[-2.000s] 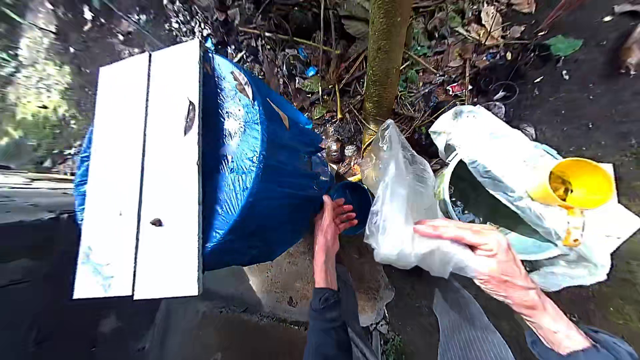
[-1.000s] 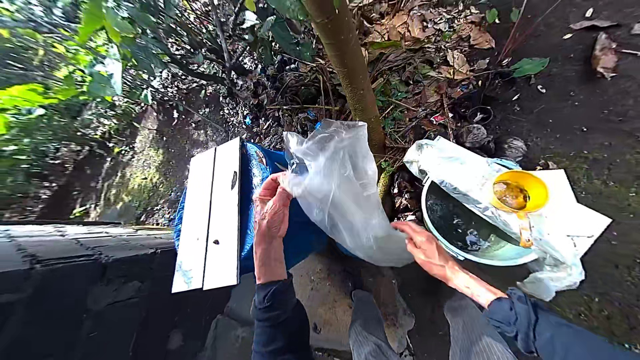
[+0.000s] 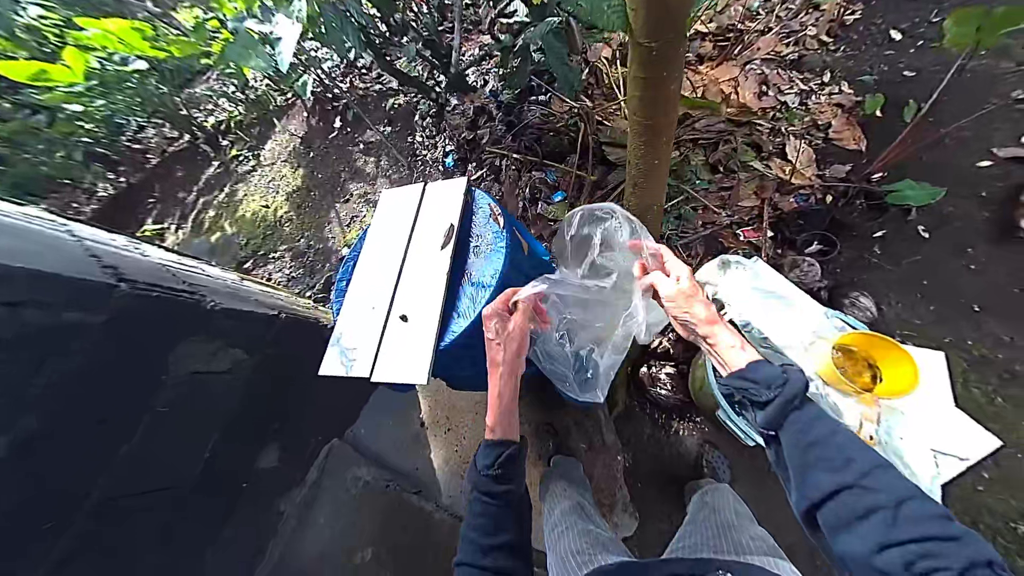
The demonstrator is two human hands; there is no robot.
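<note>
A clear plastic bag [image 3: 596, 296] is stretched between my hands. My left hand [image 3: 510, 328] pinches its left side, and my right hand [image 3: 676, 296] grips its right edge. Behind and left of the bag stands a blue plastic-covered barrel [image 3: 480, 280], topped by a white grooved panel [image 3: 400, 288]. To the right of my right hand lies a bucket [image 3: 732, 412], partly hidden by my sleeve, with a white plastic sheet [image 3: 768, 308] draped over it. A yellow cup [image 3: 888, 366] with something brown inside rests on the white material.
A thin tree trunk [image 3: 656, 112] rises behind the bag. Dry leaves [image 3: 744, 72] and green plants cover the ground beyond. At the left runs a dark wall [image 3: 160, 384] with a pale top edge. Stone slabs [image 3: 376, 480] lie near my feet.
Two seconds ago my left hand was apart from the bag, beside a blue container; now both hands hold the bag. My right hand has moved up to the bag's upper right edge. The view has shifted.
</note>
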